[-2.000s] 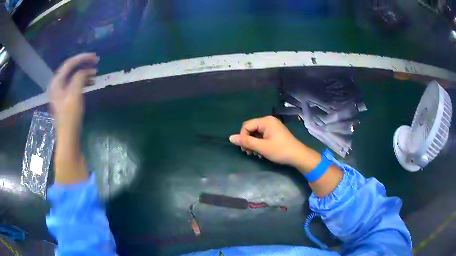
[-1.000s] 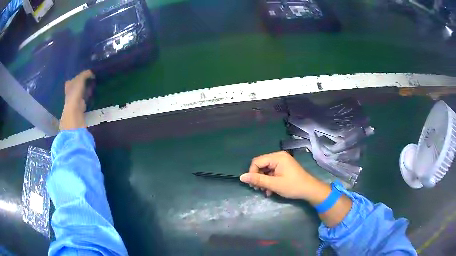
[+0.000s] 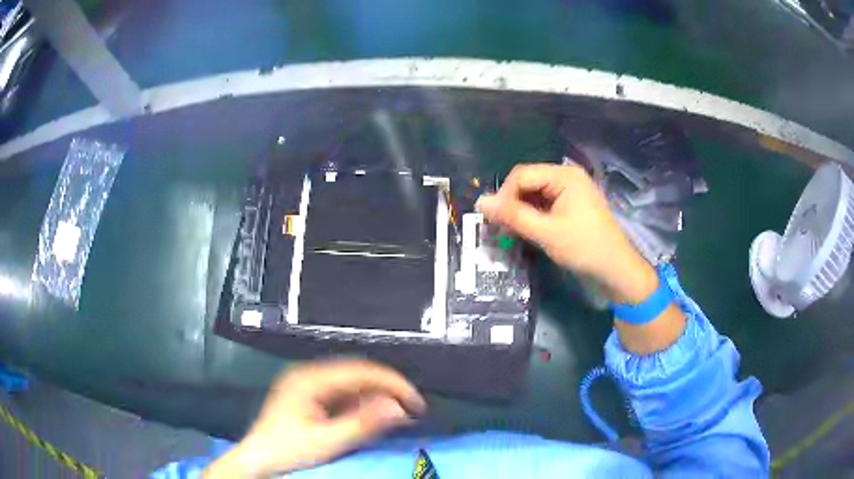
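An open tablet (image 3: pixel 370 253) lies on the dark green bench mat, its black battery area framed by white strips. A silver and dark circuit board (image 3: pixel 492 267) with a small green patch is at its right end. My right hand (image 3: pixel 552 215) is above the board's upper corner, thumb and fingers pinched together; the dark stick seen in it earlier cannot be made out now. My left hand (image 3: pixel 328 412) is blurred in front of the tablet's near edge, fingers curled, with nothing visible in it.
A fanned pile of grey flex cables (image 3: pixel 646 187) lies behind my right hand. A white fan (image 3: pixel 805 243) stands at the right. A clear bag with a white label (image 3: pixel 80 220) lies at the left. A pale rail (image 3: pixel 403 73) crosses behind the mat.
The tablet now lies on the mat in front of me. My left hand has come back from beyond the rail to the near edge. My right hand has moved over the tablet's right end.
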